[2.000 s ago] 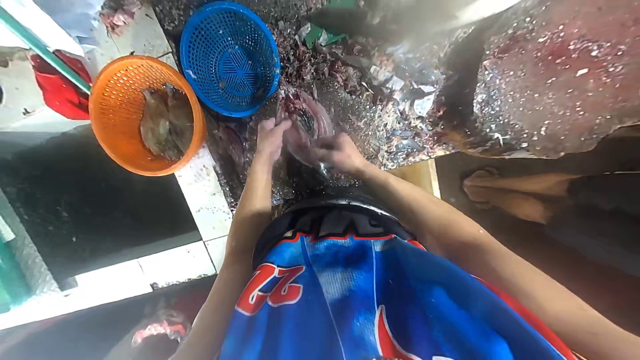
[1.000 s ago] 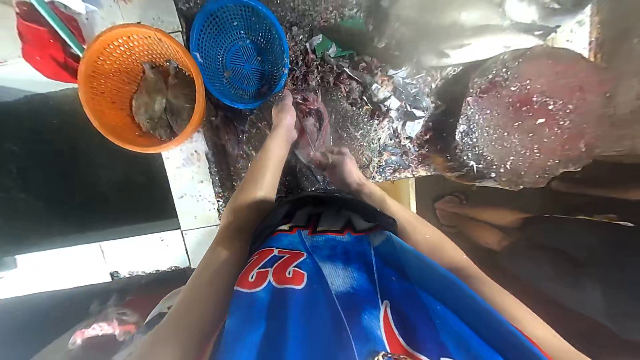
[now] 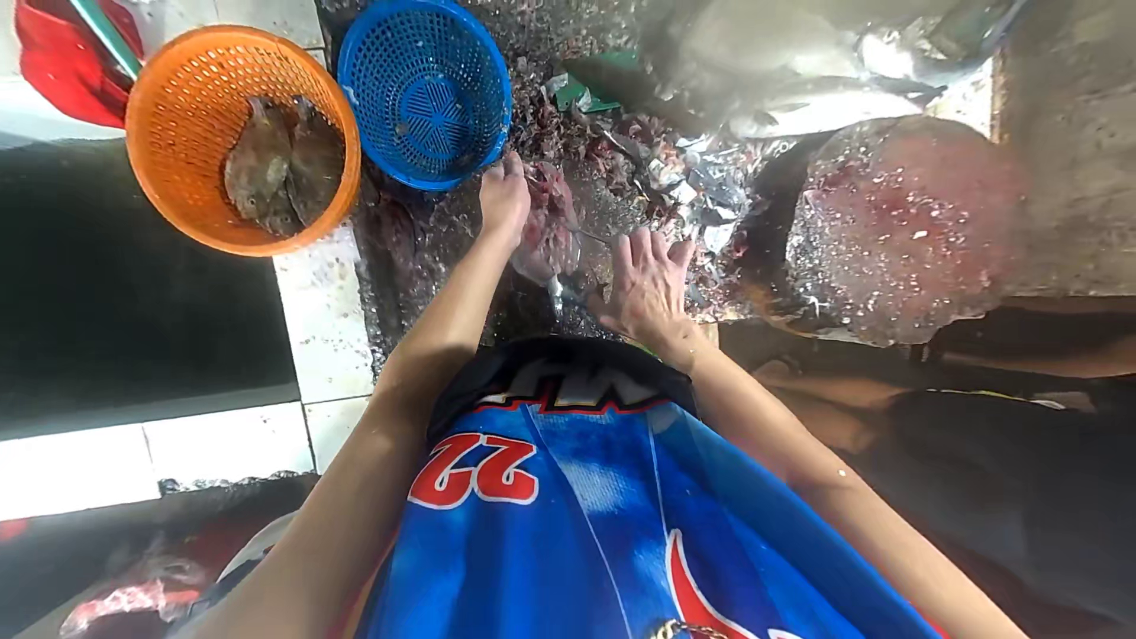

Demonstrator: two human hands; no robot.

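Observation:
A pinkish, gutted-looking fish (image 3: 548,226) lies on the wet, dark work surface in front of me, its pale end toward my body. My left hand (image 3: 505,197) grips its far left edge, close to the rim of a blue plastic basket (image 3: 349,98). To the right of the fish, my right hand (image 3: 646,280) is spread palm down with the fingers pointing away from me. A thin dark line runs from its fingertips to the fish; what it is cannot be told. Whether anything lies beneath that palm is hidden.
An orange plastic basket (image 3: 142,164) holds grey-brown fish (image 3: 259,169). Scraps and scales (image 3: 612,160) are heaped beyond my hands. A round chopping block (image 3: 905,231) with reddish residue stands right, large silvery fish (image 3: 799,67) behind it. Another person's arm (image 3: 825,390) shows at lower right.
My right hand was curled at the near end of the fish; now it is spread out, off to the right. My left hand stays at the far left edge of the fish.

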